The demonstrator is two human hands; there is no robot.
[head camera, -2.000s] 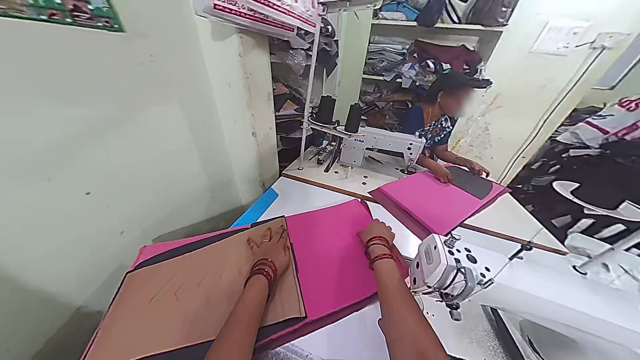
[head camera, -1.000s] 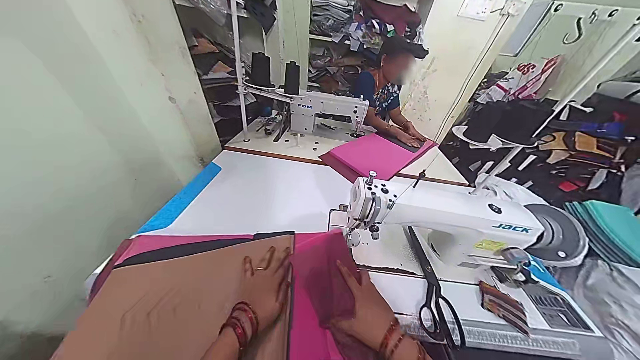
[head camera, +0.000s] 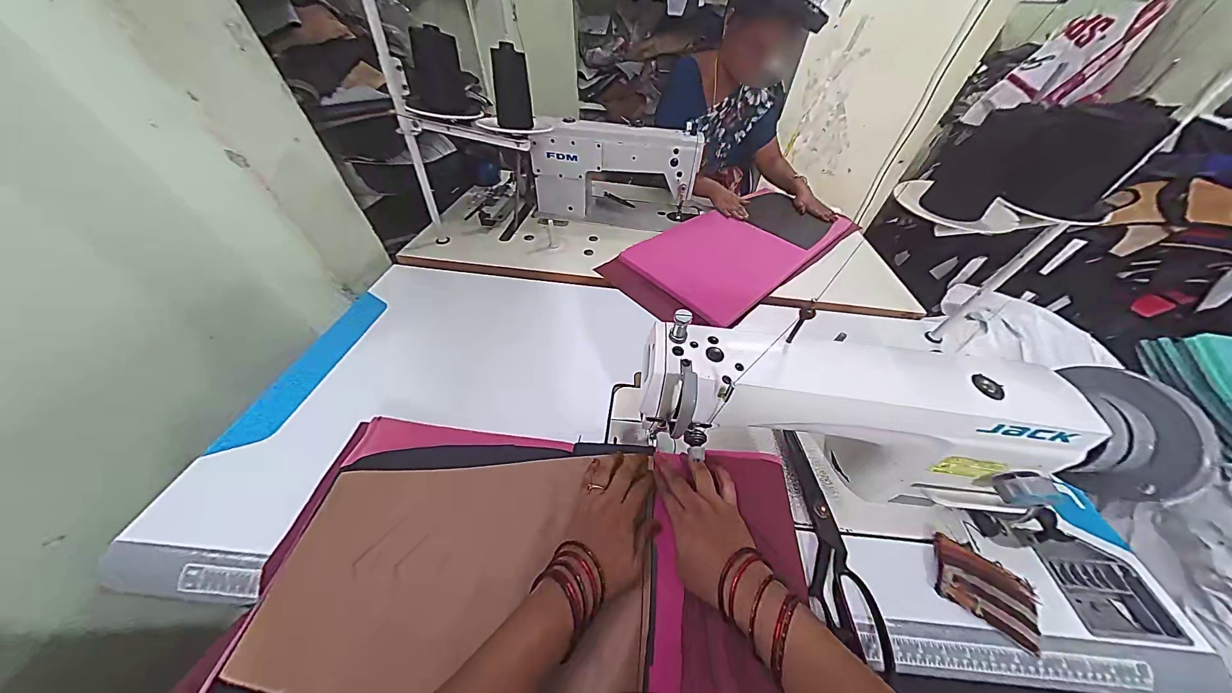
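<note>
My left hand (head camera: 616,510) lies flat on a brown panel (head camera: 433,568) near its right edge, fingers spread a little. Dark sheets show along that panel's edges, over pink fabric (head camera: 462,431). Just right of the panel's edge, my right hand (head camera: 701,520) presses the pink fabric, its fingertips close below the needle area of a white Jack sewing machine (head camera: 866,385). The top edge of the layers reaches the presser foot; whether the foot is down on them I cannot tell. Neither hand grasps anything.
Black-handled scissors (head camera: 833,568) lie right of the fabric, beside striped scraps (head camera: 989,589) and a ruler strip (head camera: 1011,656). Across the table a co-worker holds pink fabric (head camera: 727,262) with a dark piece on it, by an FDM sewing machine (head camera: 616,164) with black thread cones (head camera: 512,85).
The brown panel and pink layers have come up to the needle area of the Jack machine. My right hand has moved from the pink fabric's outer edge to beside my left hand. The view has shifted right.
</note>
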